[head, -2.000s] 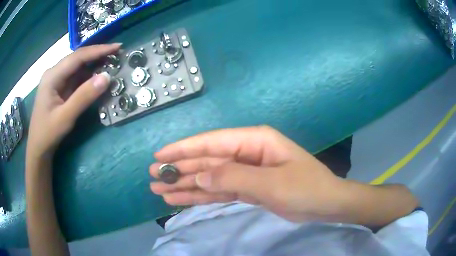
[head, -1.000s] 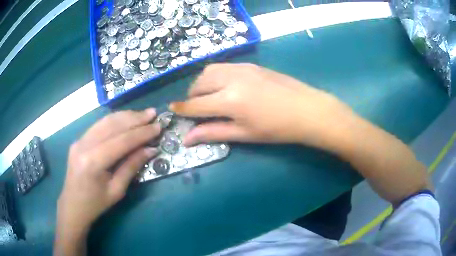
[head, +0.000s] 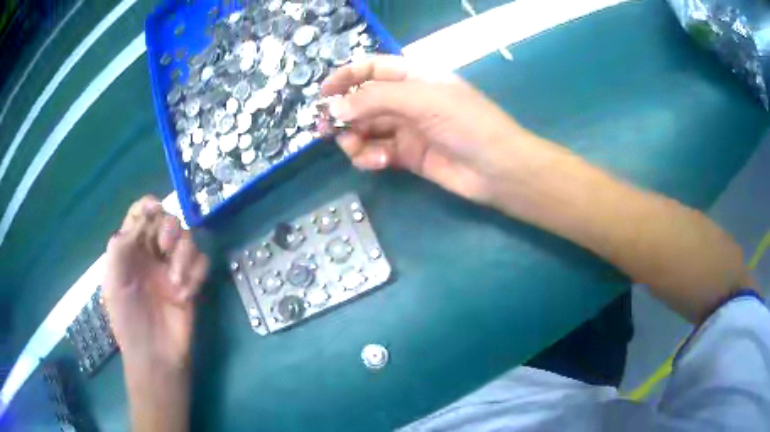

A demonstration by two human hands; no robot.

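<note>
The grey nine-pocket fixture plate lies on the green surface, tilted in view. Darker round parts sit in several pockets; others look pale and glare. My right hand is at the right edge of the blue parts tray, thumb and fingers bent together around small shiny bits; blur and the discs behind hide whether it grips one. My left hand is raised left of the plate, not touching it, fingers curled and blurred; its contents cannot be told. A single silver disc lies loose below the plate.
The tray is heaped with silver discs. Darker fixtures lie at the left beside my left forearm. A clear plastic bag is at the far upper right. A thin pale stick lies right of the tray.
My right hand has left the plate and moved up to the tray. My left hand has let go of the plate and moved left. A loose disc now shows below the plate.
</note>
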